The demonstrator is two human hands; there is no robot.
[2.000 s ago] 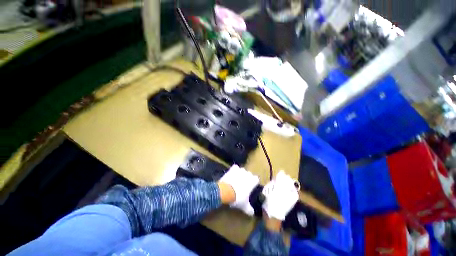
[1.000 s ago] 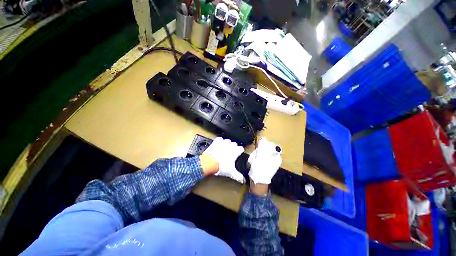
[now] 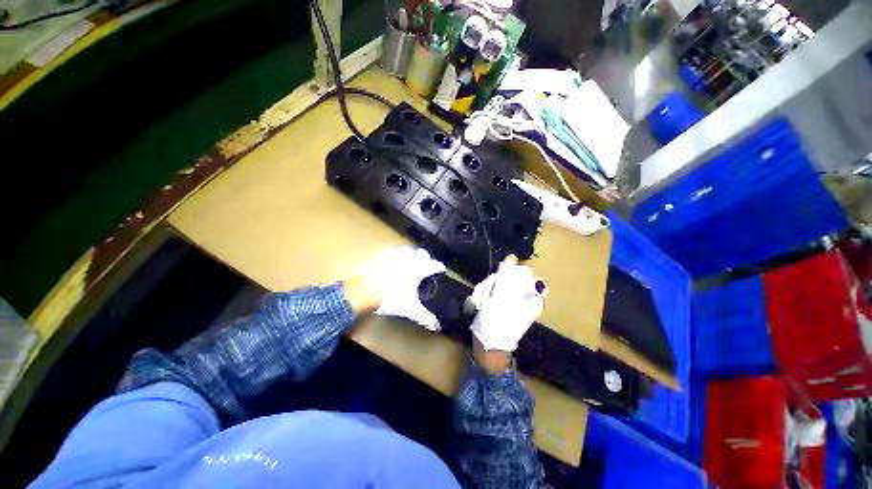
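Note:
A loose black power strip (image 3: 564, 361) lies slantwise on the front of the tan bench, its right end with a pale round spot over the bench's right edge. My left hand (image 3: 405, 285), in a white glove, grips the strip's left end. My right hand (image 3: 509, 304), also gloved, is closed around a small handle whose reddish round end shows above the fist. A thin black cable runs from that fist over the block. Its lower end is hidden by the hand. A block of black power strips (image 3: 430, 205) with round outlets lies behind.
A white power strip (image 3: 564, 207), papers (image 3: 583, 124) and a metal tool cup (image 3: 398, 50) are at the bench's back. Blue bins (image 3: 675, 334) stand at the right, with red crates (image 3: 820, 325) beyond. A green conveyor (image 3: 172, 124) runs at the left.
The loose strip's left outlet, seen beside my left hand before, is now covered by that hand. My hands have moved apart, uncovering an outlet between them. The view has shifted.

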